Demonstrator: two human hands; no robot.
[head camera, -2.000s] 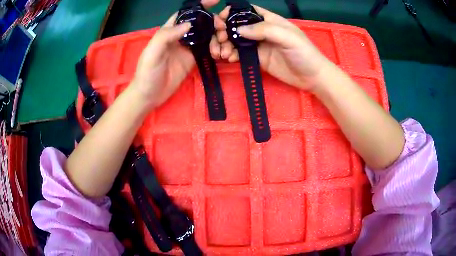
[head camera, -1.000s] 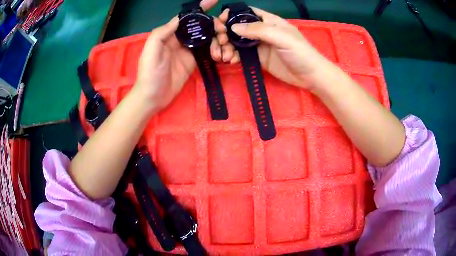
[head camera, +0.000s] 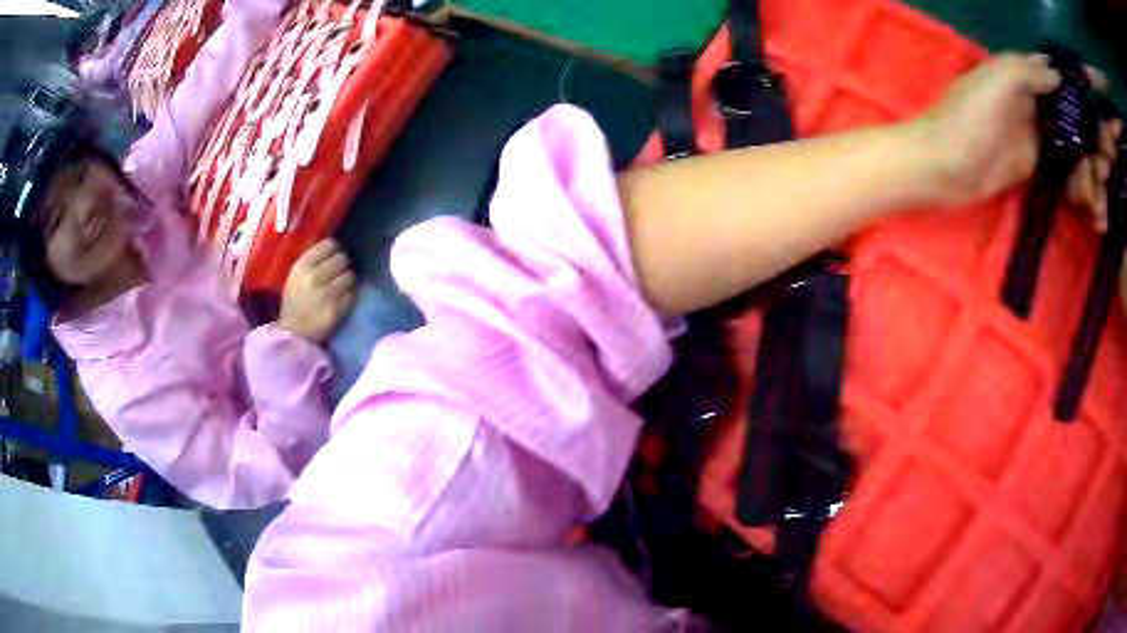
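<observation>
My left hand (head camera: 989, 136) is at the upper right, shut on a black smartwatch (head camera: 1065, 114) with small white text on its round screen. Its strap (head camera: 1032, 254) hangs over the red-orange foam tray (head camera: 952, 359). A second black strap (head camera: 1090, 340) hangs beside it at the right edge; its watch case is hidden or cut off. Some fingertips (head camera: 1090, 186) show between the straps; whose hand they belong to is unclear. The rest of my right hand is out of the picture. More black watches and straps (head camera: 791, 396) lie along the tray's left side, blurred.
A person (head camera: 185, 359) in a pink smock and dark cap is at the left, with a closed hand near a red tray (head camera: 396, 105) of pale strips. A green mat (head camera: 593, 25) is at the top. A light surface (head camera: 111, 556) is at the lower left.
The view has turned left and tilted, so the tray and my left hand now sit at the right, and my right arm has left the picture. The person at the left has come into view.
</observation>
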